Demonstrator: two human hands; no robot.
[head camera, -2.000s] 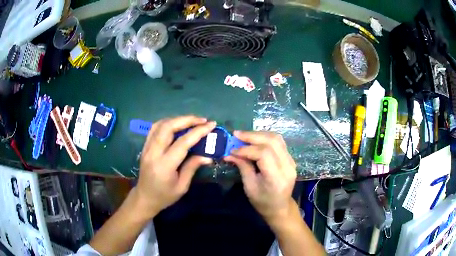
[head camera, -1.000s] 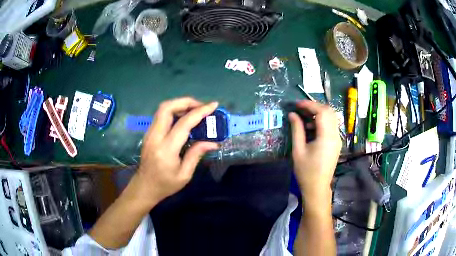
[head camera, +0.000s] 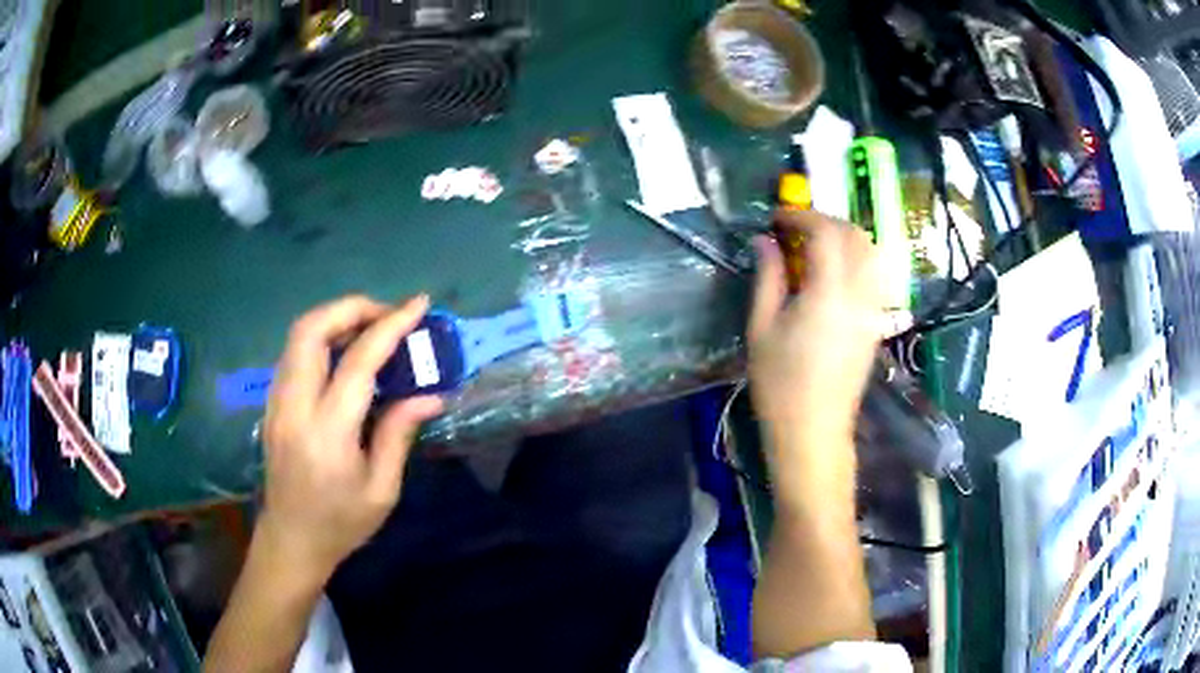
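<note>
A smartwatch (head camera: 424, 358) with a dark back, white label and blue strap lies at the bench's front edge. My left hand (head camera: 336, 408) grips its body from the left; the strap extends to both sides. My right hand (head camera: 819, 316) is at the right, with its fingers around the orange-yellow handle of a manual screwdriver (head camera: 794, 195). The rest of that screwdriver is hidden by the hand. The green electric screwdriver (head camera: 878, 197) lies just right of it.
A screw dish (head camera: 758, 63) stands at the back right, a black fan (head camera: 401, 90) at the back. Stickers (head camera: 461, 184), a white paper slip (head camera: 661, 151) and a thin rod (head camera: 684, 234) lie mid-bench. Another watch body (head camera: 154, 372) and loose straps (head camera: 79, 427) lie left. A watch tray (head camera: 1092, 526) is at right.
The view has turned to the right. My right hand has moved right from beside the strap end and taken hold of the orange-yellow screwdriver. My left hand still holds the watch.
</note>
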